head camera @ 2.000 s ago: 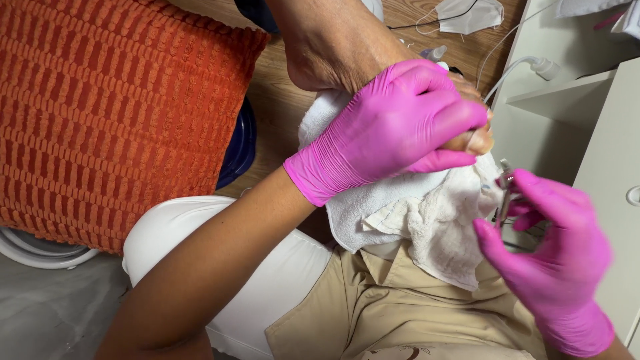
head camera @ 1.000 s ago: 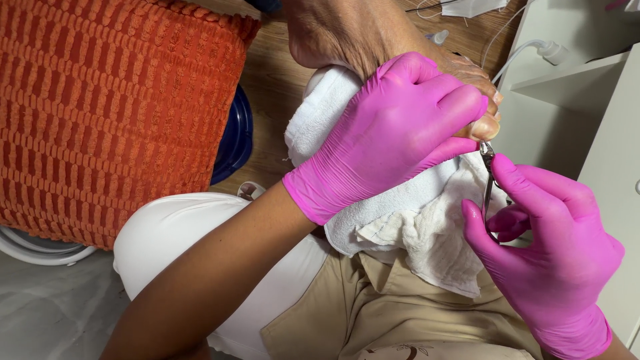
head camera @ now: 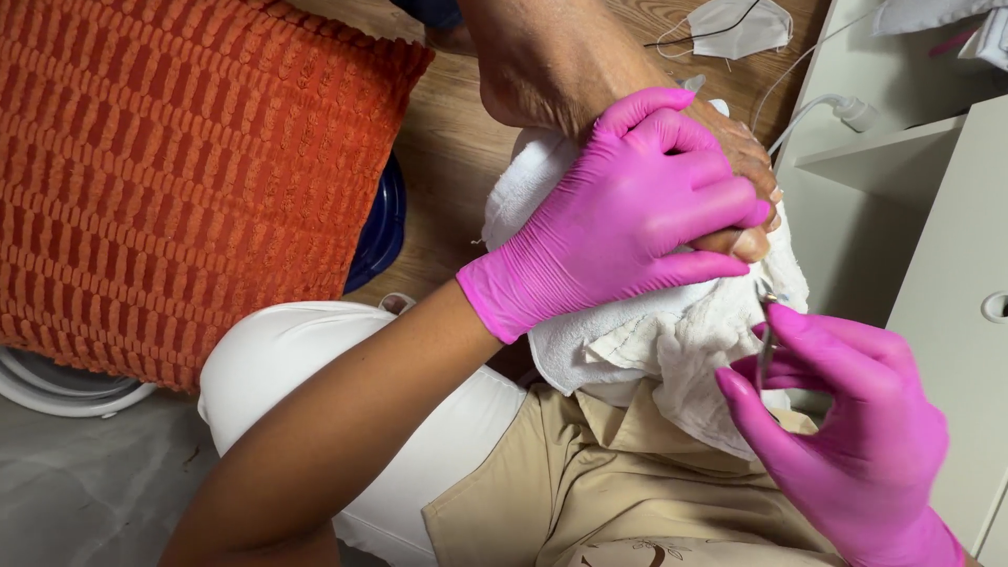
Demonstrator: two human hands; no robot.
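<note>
My left hand (head camera: 630, 216), in a pink disposable glove, is wrapped over the forefoot of another person's bare foot (head camera: 551, 63), with its fingers around the big toe (head camera: 744, 244). In my right hand (head camera: 850, 417), gloved the same way, are small metal nippers (head camera: 765, 346), held between thumb and fingers. Their jaws point up just below the big toe, apart from it. A white towel (head camera: 528, 189) lies under the foot, and a crumpled white cloth (head camera: 701, 346) rests on it over my lap.
An orange textured cushion (head camera: 189, 173) fills the left, beside a dark blue basin (head camera: 382, 228). At the right stands a white cabinet (head camera: 945, 252) with a shelf and a cable plug (head camera: 854, 113). A white face mask (head camera: 740, 27) lies on the wooden floor (head camera: 449, 181).
One second ago the nippers' jaws were at the big toe's tip; now they are a little below it, apart. My left hand keeps its hold on the foot.
</note>
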